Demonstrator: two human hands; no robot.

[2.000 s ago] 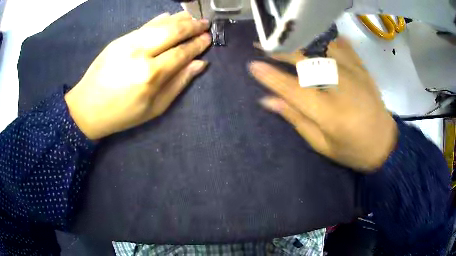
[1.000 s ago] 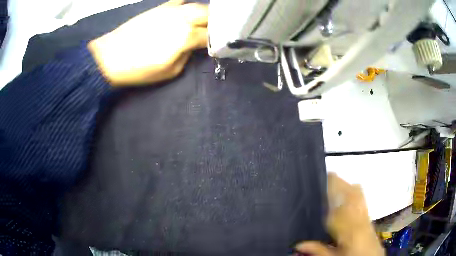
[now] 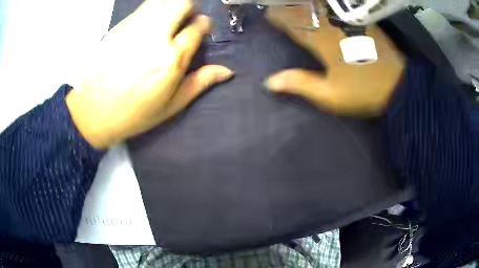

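Observation:
A dark garment panel (image 3: 252, 172) covers the middle of the machine table and reaches under the presser foot (image 3: 236, 21) at the top centre. My left hand (image 3: 142, 68) lies on the panel's left part, palm down, thumb pointing to the foot, fingers spread. My right hand (image 3: 346, 73) lies on the right part, thumb extended toward the centre; it is blurred and its fingers are partly hidden behind the machine parts. Whether either hand pinches the cloth cannot be told.
The white table (image 3: 118, 193) has ruler marks at its front left. A white knob (image 3: 358, 49) hangs over my right hand. Grey cloth (image 3: 446, 36) lies at the upper right. Loose threads (image 3: 407, 241) lie at the lower right. A checked apron (image 3: 226, 257) is below the panel.
My right hand has moved from the panel's lower right corner up beside the foot. The panel has shifted right, baring table at the left. My left hand sits lower in view, and the view has shifted.

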